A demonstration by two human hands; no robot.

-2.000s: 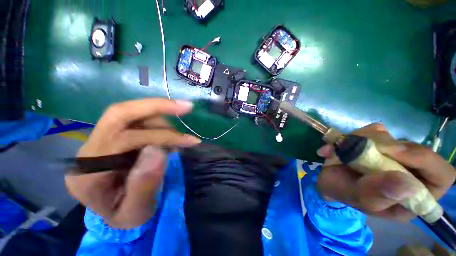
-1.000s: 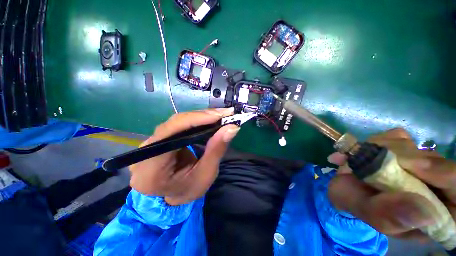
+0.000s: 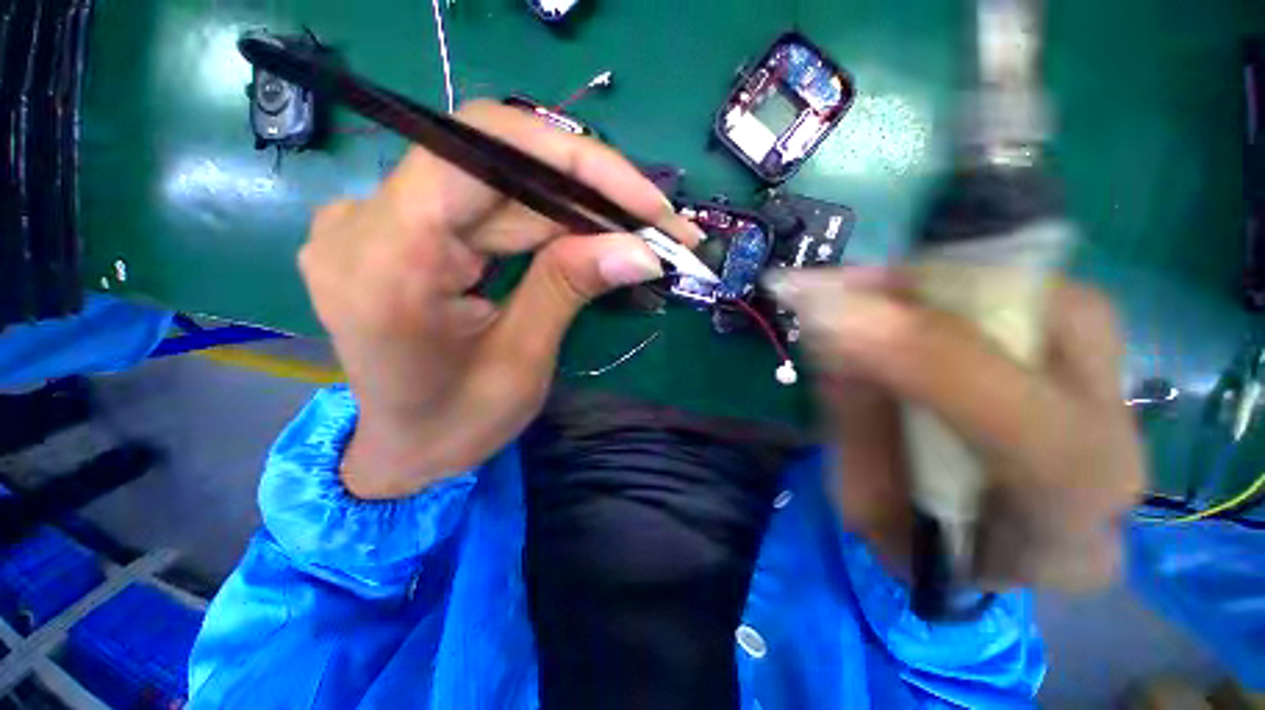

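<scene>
My left hand (image 3: 458,278) grips black tweezers (image 3: 458,146), their pale tips over the near edge of an open black watch housing (image 3: 715,236). The hand hides the housing's left part. A blue circuit board (image 3: 746,260) shows inside on the right. Red and black lead wires run from it to a small white connector (image 3: 787,373). The housing sits on a black fixture (image 3: 821,229). My right hand (image 3: 1034,402), blurred, grips the cream soldering iron (image 3: 971,305). The iron points away from me, its barrel up at the top edge, right of the housing.
Another open housing (image 3: 785,108) lies behind the fixture. One more is mostly hidden behind my left hand. A black device with a round face (image 3: 282,108) lies far left. A ribbed black tray (image 3: 39,167) is at the left edge. Solder wire (image 3: 444,56) runs from the top edge.
The soldering iron has swung away from the board and now points up the picture. The tweezers have turned steeper, their rear end now at upper left. My left hand covers more of the fixture.
</scene>
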